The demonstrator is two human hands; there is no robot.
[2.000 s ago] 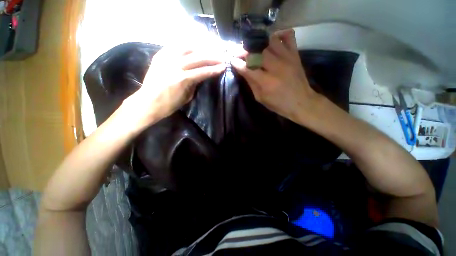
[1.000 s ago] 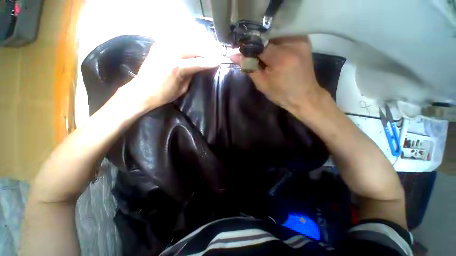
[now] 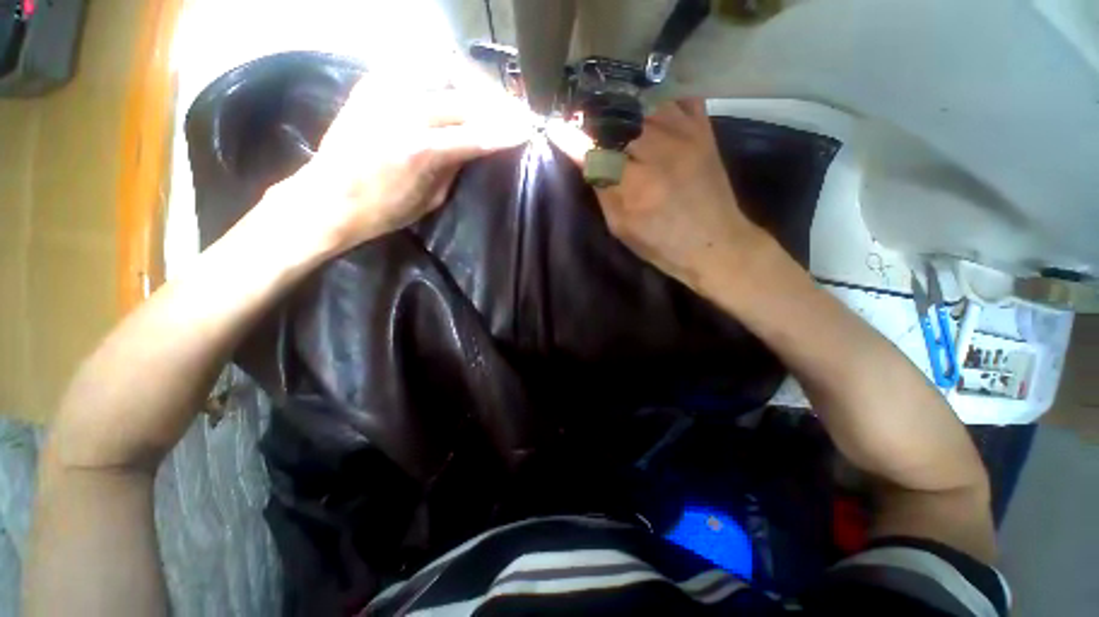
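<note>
A shiny dark brown leather garment [image 3: 482, 301] covers the machine table and the lap, with a seam line running down from the needle area. My left hand [image 3: 392, 157] lies on the garment left of the needle, fingertips pinching its edge in the glare. My right hand [image 3: 675, 187] is on the garment right of the needle, its fingertips partly hidden behind the beige knob [image 3: 604, 166] and the dark fittings [image 3: 609, 103]. The white sewing machine [image 3: 868, 109] spans the top right. Glare hides the stitching point.
Blue-handled snips [image 3: 939, 338] and a white parts tray [image 3: 994, 368] with small dark pieces lie at right. Cardboard [image 3: 72, 217] with orange-brown tape [image 3: 147, 157] is at left, a grey tool tray [image 3: 39, 48] at upper left, and quilted cloth [image 3: 217, 518] below.
The garment's upper left part sits higher in the picture, and its fold near the needle is flatter than at first. Both hands stay at the needle area. The view has shifted slightly.
</note>
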